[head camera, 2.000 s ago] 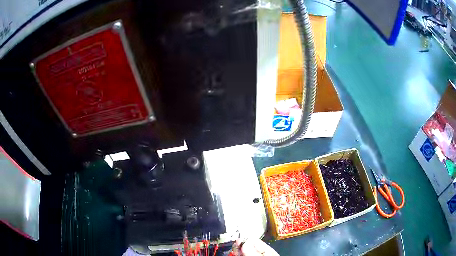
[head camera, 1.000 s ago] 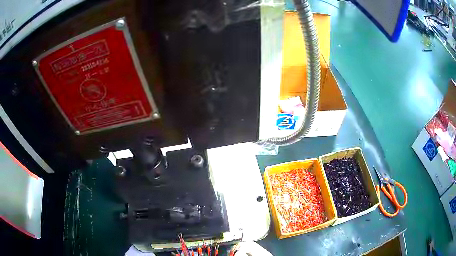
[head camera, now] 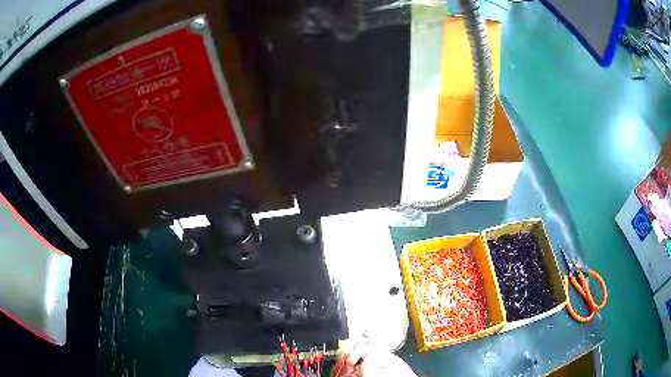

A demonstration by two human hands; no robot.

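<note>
A bunch of thin red-tipped wire leads [head camera: 300, 361] stands up at the bottom edge, in front of the machine's dark die block [head camera: 268, 313]. My right hand [head camera: 379, 364] is at the bottom edge, bright and mostly cut off. Its fingertips are beside the leads, and their grip is unclear. My left hand is not recognisable; a pale patch shows at the bottom edge left of the leads, unclear whether sleeve or glove. The short round ram [head camera: 239, 239] is above the block.
Right of the machine's white plate [head camera: 364, 272] are a bin of small red pieces [head camera: 449, 294] and one of black pieces [head camera: 524, 276]. Orange-handled scissors [head camera: 586, 293] lie beside them. A ribbed metal hose [head camera: 482, 110] hangs before an open cardboard box [head camera: 502, 177]. A red warning plate [head camera: 154, 110] is upper left.
The machine, bins and scissors have shifted right in the picture. The leads and my right hand are also farther right, still at the bottom edge.
</note>
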